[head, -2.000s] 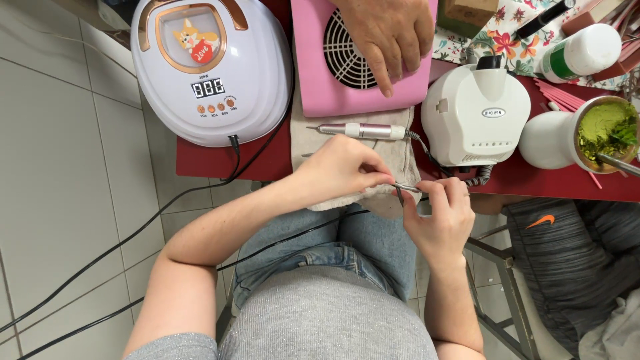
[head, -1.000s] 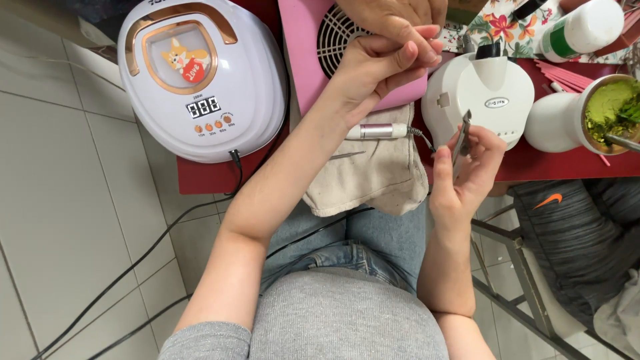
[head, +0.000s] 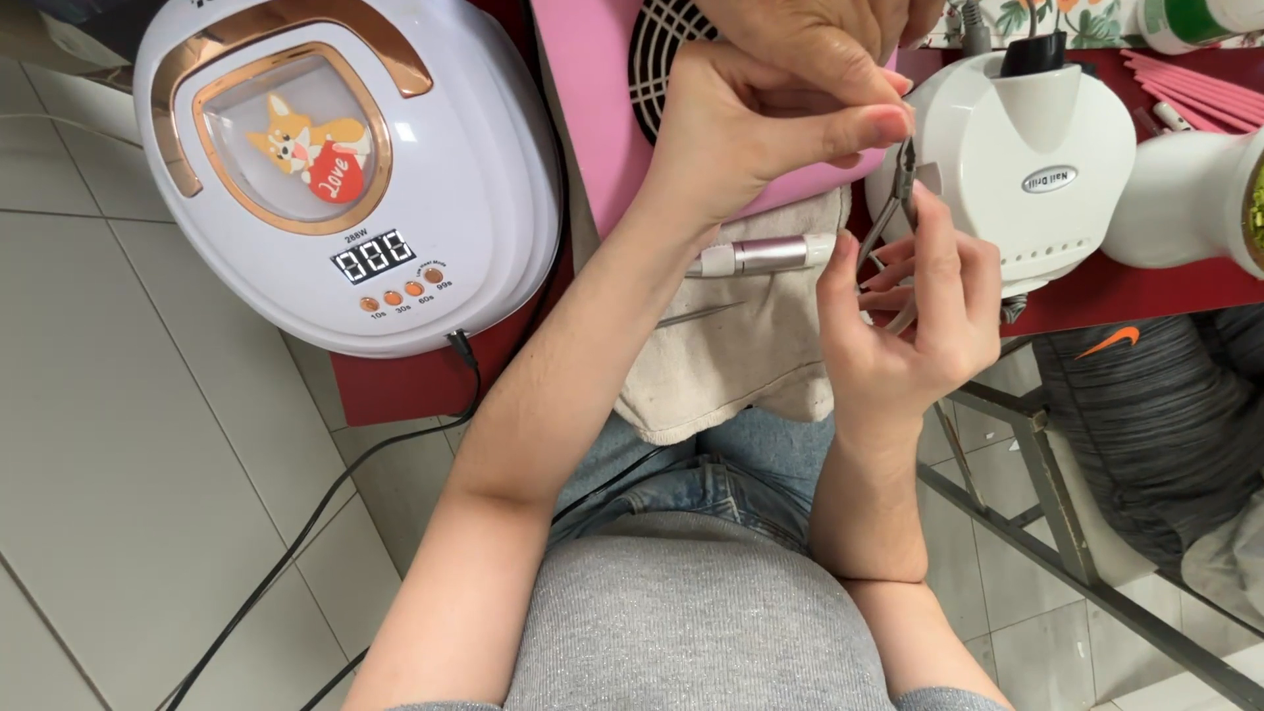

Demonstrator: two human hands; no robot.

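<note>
My left hand [head: 755,128] holds the fingers of another person's hand [head: 829,49] above the pink nail dust collector [head: 592,109]. Between the thumb and fingers of my right hand [head: 918,296] are metal cuticle nippers [head: 901,193], their jaws pointing up close to the held fingertips. Whether the jaws touch a nail cannot be seen. Below my left wrist, a nail drill handpiece [head: 770,255] and a thin metal tool [head: 697,315] lie on a beige towel [head: 711,370].
At left stands a white nail lamp [head: 474,227] with a black cable. To the right are a white nail drill unit [head: 1027,148], a white container [head: 1180,202], pink sticks [head: 1200,94] and a green-and-white bottle [head: 1190,22] on the red table [head: 1096,296]. A metal frame [head: 1057,494] stands below.
My left hand has gone up from above the towel to the other person's fingers. My right hand first moved away with the nippers and is now close to those fingers.
</note>
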